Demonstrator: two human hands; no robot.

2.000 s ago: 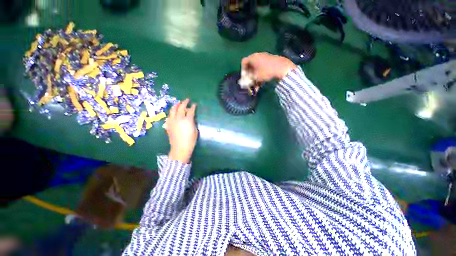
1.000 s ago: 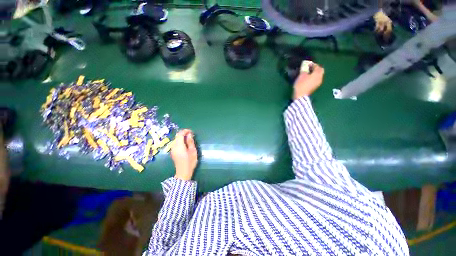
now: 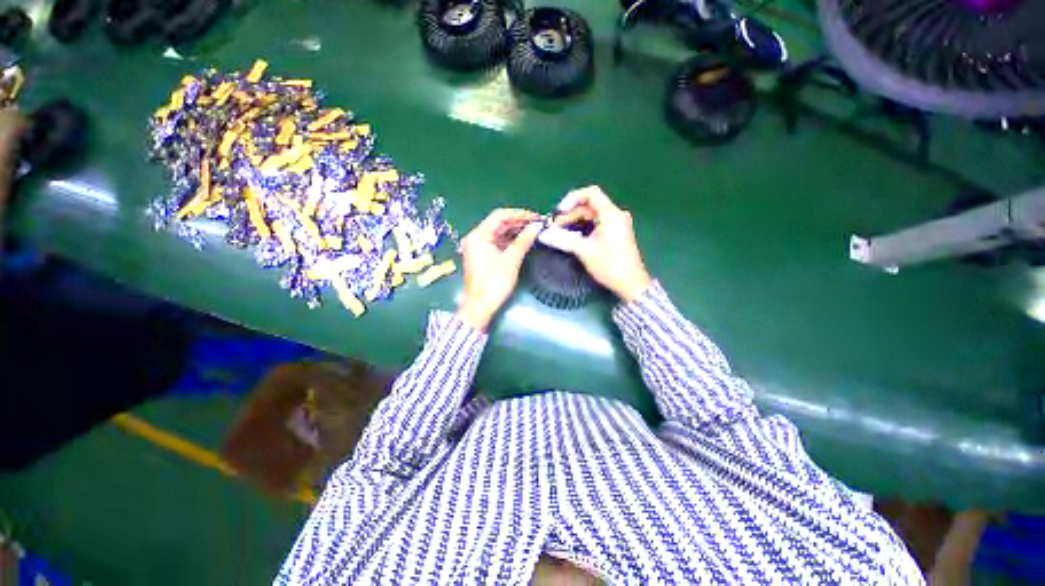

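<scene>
A round black ribbed fan head [image 3: 560, 280] lies on the green bench in front of me, its upper part covered by my hands. My left hand [image 3: 500, 258] and my right hand [image 3: 598, 238] meet fingertip to fingertip just above it. The fingers pinch something small and dark between them; it is too small to name. A white patch shows at my right fingertips. A large heap of silvery parts with yellow tabs [image 3: 292, 172] lies to the left of my left hand.
More black fan heads stand at the far side, one [image 3: 550, 52] with a silvery centre. A large grey cooling fan [image 3: 934, 63] is at the upper right. A pale metal bar [image 3: 951, 229] reaches in from the right. A brown carton [image 3: 300, 429] is below the bench.
My right hand has come back from the far fan heads to meet my left hand. My left hand has moved right, away from the heap. A fan head is now under both hands.
</scene>
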